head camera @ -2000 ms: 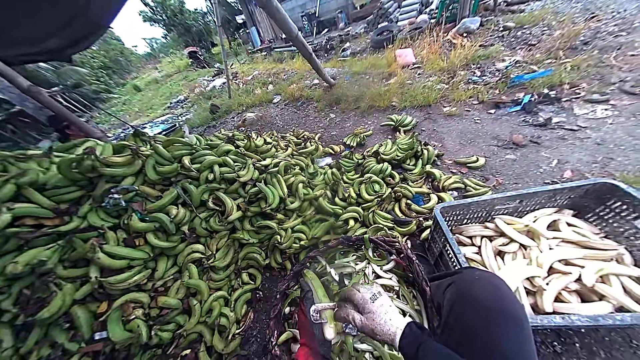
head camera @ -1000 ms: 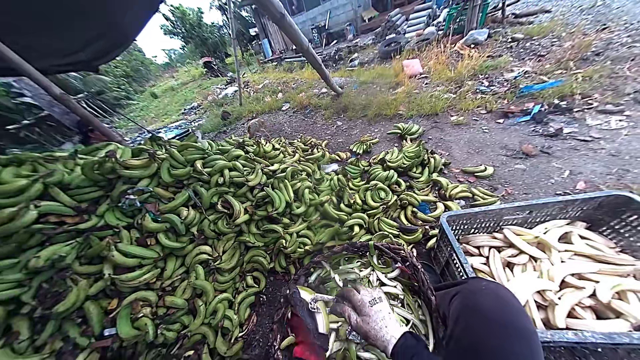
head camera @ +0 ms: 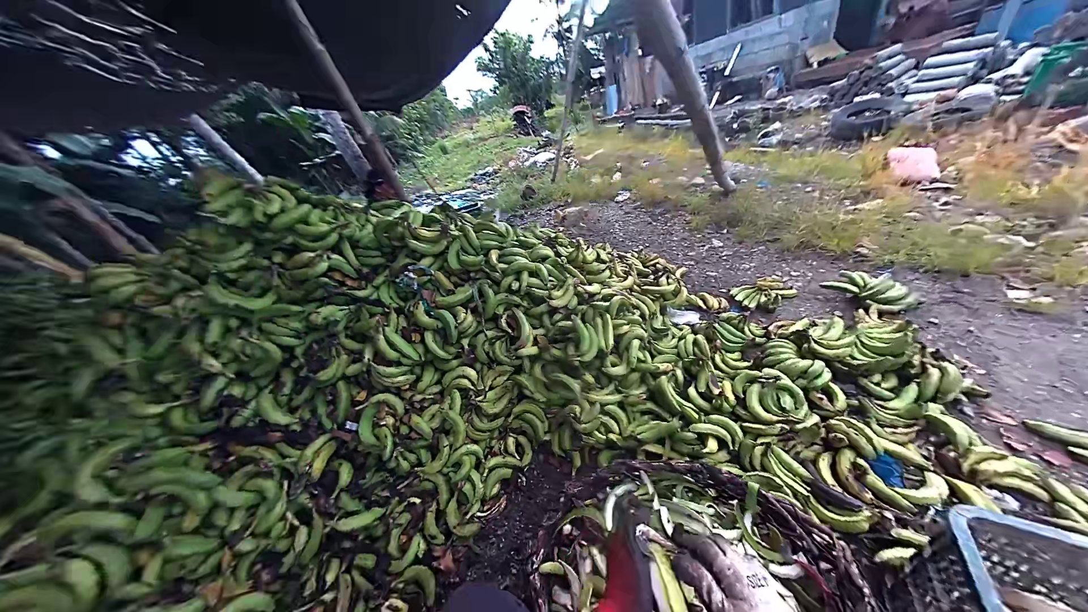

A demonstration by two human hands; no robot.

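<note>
At the bottom of the head view, my left hand (head camera: 625,565), in a red and dark glove, holds a green banana (head camera: 667,580) that looks partly peeled. My right hand (head camera: 735,571), in a stained whitish glove bearing writing, is close against its right side with the fingers curled. Whether it grips a tool cannot be seen. Both hands are over a dark-rimmed basket (head camera: 807,531) with strips of banana peel (head camera: 693,514) in it. A large heap of green bananas (head camera: 476,340) spreads in front and to the left.
A plastic crate (head camera: 965,544) stands at the lower right, mostly cut off, with a little of its pale contents showing. Wooden poles (head camera: 684,85) hold up a dark cover (head camera: 255,51). Beyond are gravel, grass, a tire (head camera: 863,119) and a block wall (head camera: 765,47).
The view has turned left, so most of the crate with peeled bananas is out of frame. Both hands remain over the basket.
</note>
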